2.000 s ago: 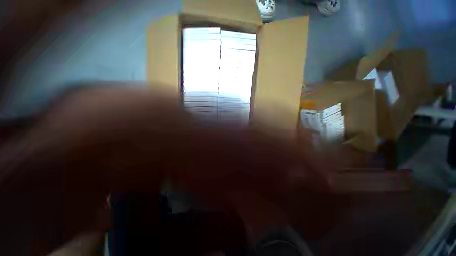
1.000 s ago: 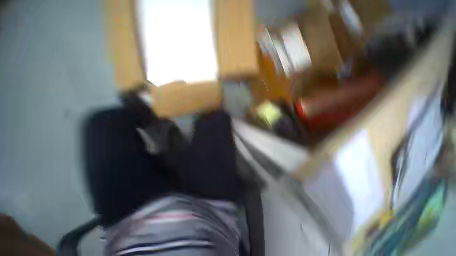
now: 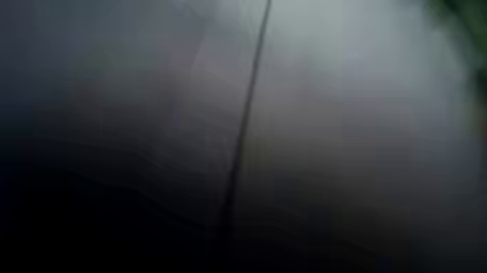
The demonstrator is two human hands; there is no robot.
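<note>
The head view is dark and heavily blurred. A grey surface (image 3: pixel 331 64) fills most of it, pale at the top and fading to black at the bottom left. A thin dark line (image 3: pixel 248 101) runs down it from the top middle, slightly slanted, and widens lower down. I cannot tell what the surface or the line is. No hand of mine can be made out. No carton, paper or pen can be made out.
A dark green patch (image 3: pixel 467 24) shows at the top right corner, with a dark edge below it. I cannot tell what it is.
The open carton, the wearer's lap and the desk edge with papers have gone out of sight. A dark, blurred grey surface now fills the view.
</note>
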